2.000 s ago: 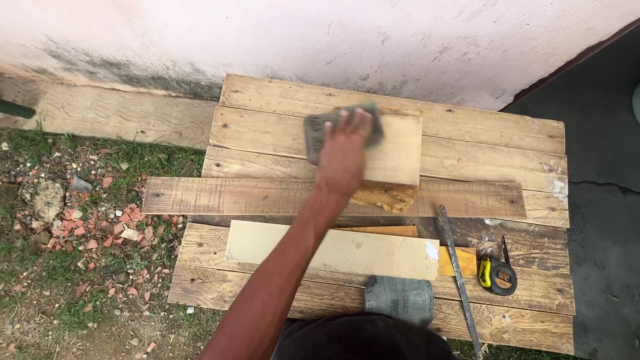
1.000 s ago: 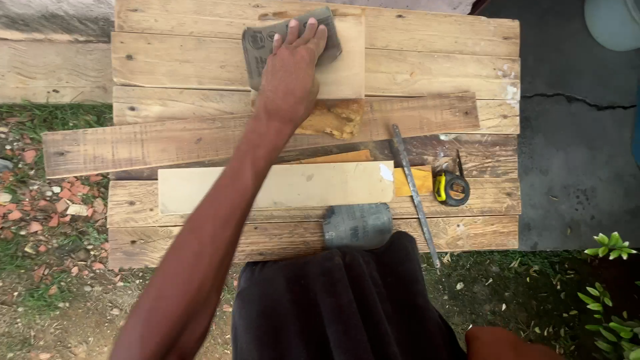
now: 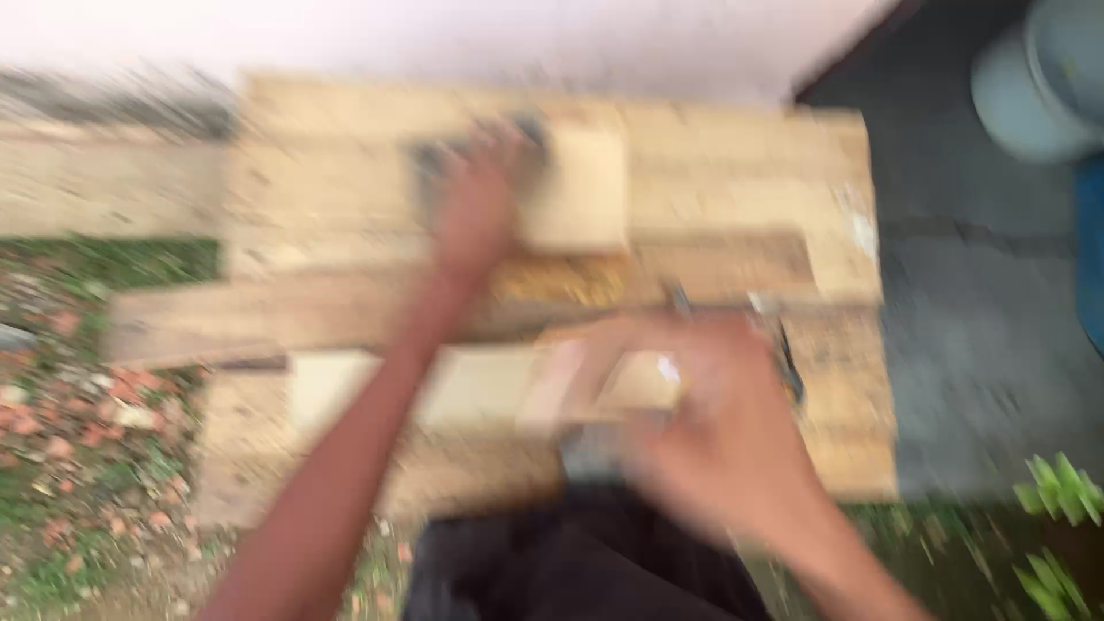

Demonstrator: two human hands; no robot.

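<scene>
The frame of now is badly blurred. My left hand presses down on a dark sheet of sandpaper, which lies over a pale flat board near the back of the plank table. My right hand is in front of me, above the right part of a long pale board; its fingers are spread and curved, and I see nothing held between them. A grey folded sheet lies partly under that hand. Beneath the back board shows a yellowish-brown piece.
A long brown plank crosses the table. The tip of a metal bar and the dark tape measure are partly hidden by my right hand. A wall stands behind; a grey bucket and a leafy plant are at the right.
My right hand has come up from the lower right edge to over the long pale board. My left hand stays on the sandpaper on the back board. The view has shifted.
</scene>
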